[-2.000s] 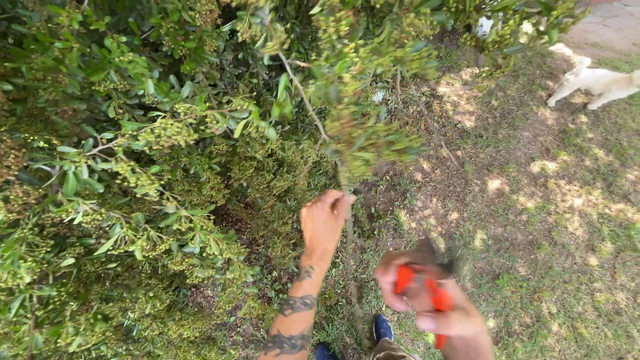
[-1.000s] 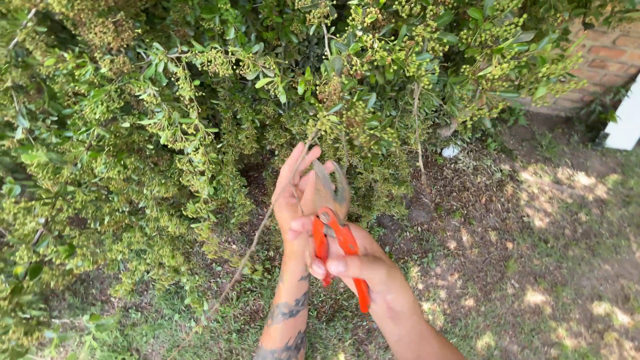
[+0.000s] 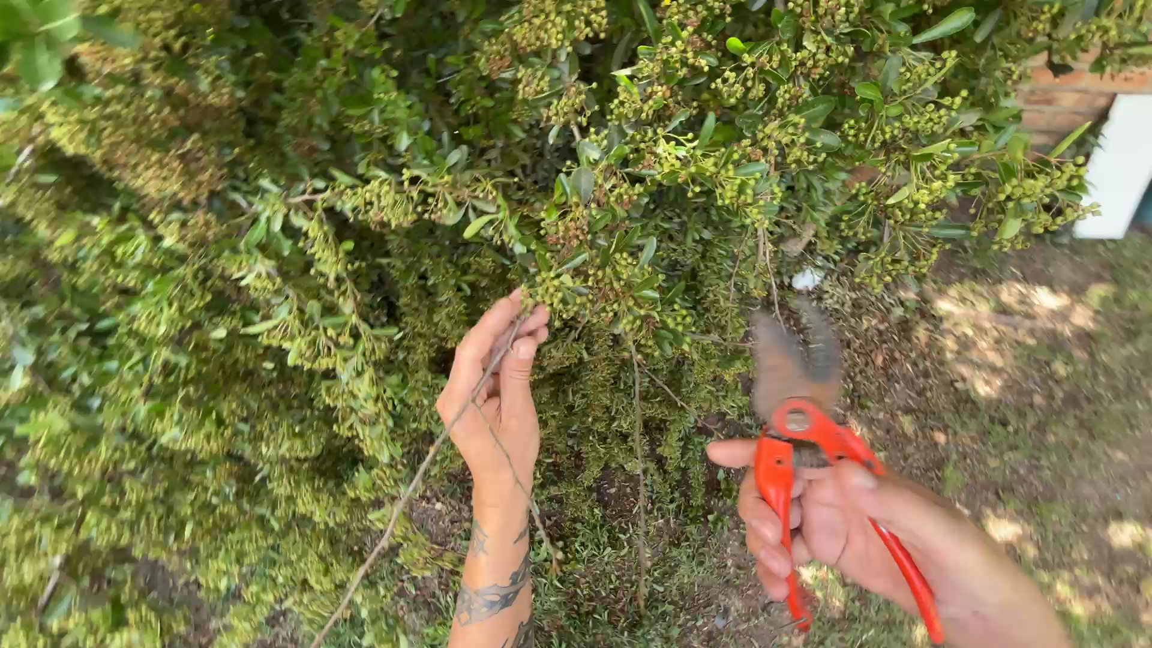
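My left hand (image 3: 495, 396) is raised at the centre with its fingers around a thin bare twig (image 3: 430, 459), which slants down to the lower left. Its fingertips touch a leafy shrub branch with clusters of small green berries (image 3: 594, 279). To the right, my right hand (image 3: 837, 531) holds red-handled pruning shears (image 3: 799, 418), handles spread and blades pointing up. The blades are blurred and look parted, close to thin stems hanging from the shrub. Another bare stem (image 3: 639, 468) hangs between the two hands.
A dense shrub (image 3: 297, 360) fills the left and the top. On the right lies patchy grass and soil (image 3: 1017, 360) with dry leaves. A brick wall (image 3: 1062, 103) and a white panel (image 3: 1120, 171) stand at the upper right. A small white object (image 3: 807, 279) lies beyond the blades.
The shears and my right hand have moved right, away from my left hand, where they overlapped a second ago. Two seconds ago a white animal showed at the upper right; it is out of view now.
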